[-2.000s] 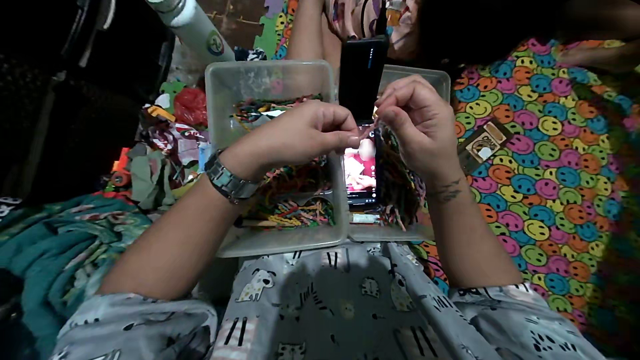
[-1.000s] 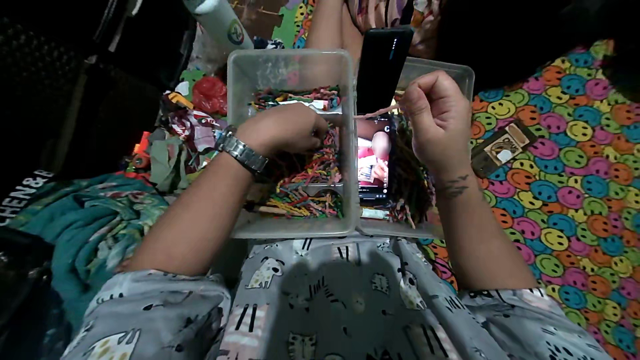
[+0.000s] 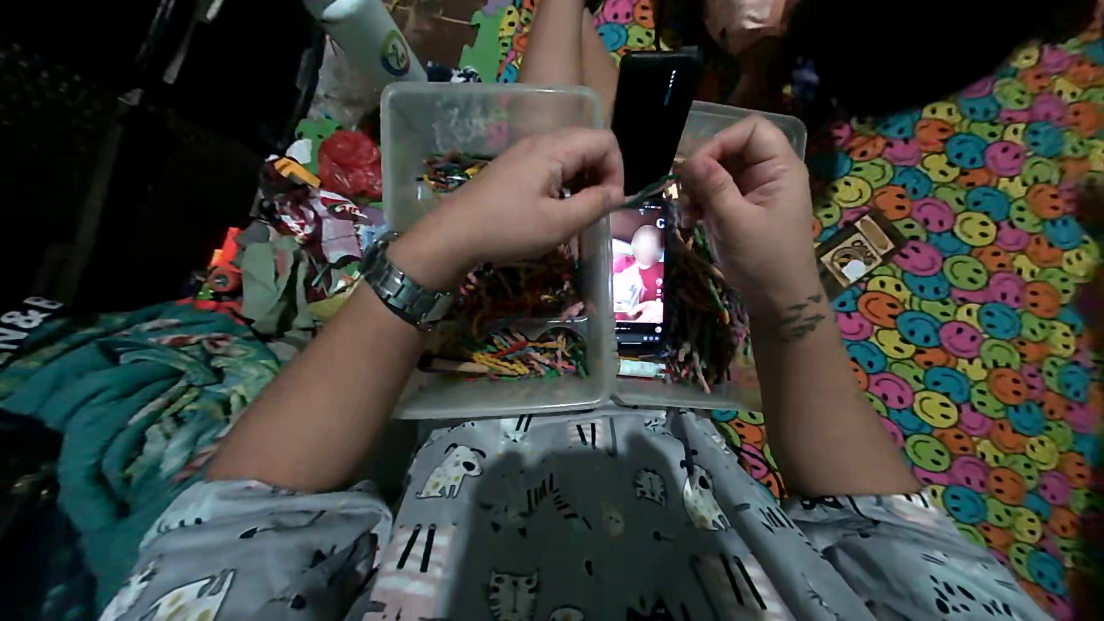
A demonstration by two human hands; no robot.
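My left hand [image 3: 539, 194], with a metal wristwatch [image 3: 405, 285] at its wrist, is over the left clear plastic container [image 3: 492, 398]. Its fingertips pinch one end of a thin dark green twisted strand [image 3: 649, 191]. My right hand [image 3: 750, 194] grips the strand's other end over the right clear container [image 3: 792, 138]. Many short colourful strands [image 3: 526, 349] lie in the left container. More twisted strands [image 3: 703, 319] fill the right one. Between and below my hands a lit smartphone [image 3: 638, 276] shows a video. A black phone or case [image 3: 655, 108] stands behind it.
A white bottle [image 3: 366, 43] stands at the upper left, near a red plastic bag [image 3: 350, 164] and scraps. Teal cloth [image 3: 129, 414] lies at the left. A small printed card [image 3: 858, 254] rests on the smiley-patterned mat [image 3: 975, 328]. Another person's legs [image 3: 556, 43] are beyond the containers.
My left hand has come up from inside the left container to my right hand. A dark green strand is now between my fingers; one second ago a pale strand was at my right hand.
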